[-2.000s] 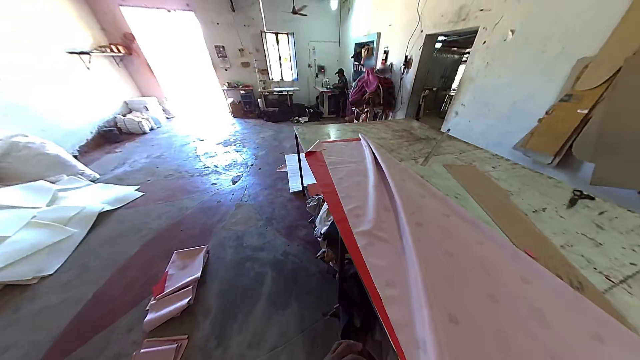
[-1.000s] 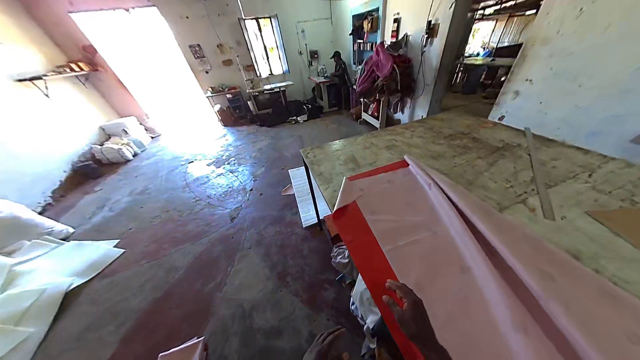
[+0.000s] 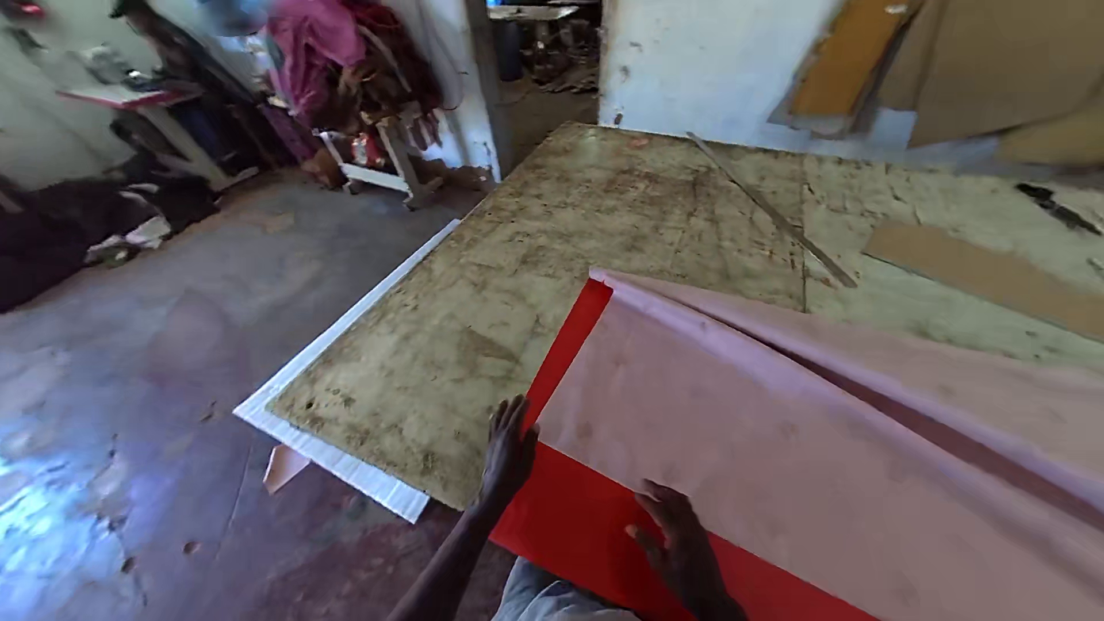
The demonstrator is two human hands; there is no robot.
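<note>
A large pink sheet (image 3: 724, 431) with a red border (image 3: 586, 509) lies over the near part of a worn, stained table (image 3: 483, 310), with a long raised fold along its far side. My left hand (image 3: 509, 448) rests at the sheet's left edge, where the narrow red strip meets the wide one; whether its fingers grip the edge cannot be told. My right hand (image 3: 677, 543) is over the wide red border near my body, fingers apart and nothing in them.
A long flat strip (image 3: 776, 216), a brown cardboard piece (image 3: 992, 272) and a dark tool, perhaps scissors (image 3: 1056, 207), lie on the table. White sheet material (image 3: 345, 470) juts out below its left corner. Beyond stands a small white stand (image 3: 379, 172) with cloths above it.
Both hands have come further into view; the left is now at the sheet's left edge, the right over the wide red border. The view has turned right and down toward the table.
</note>
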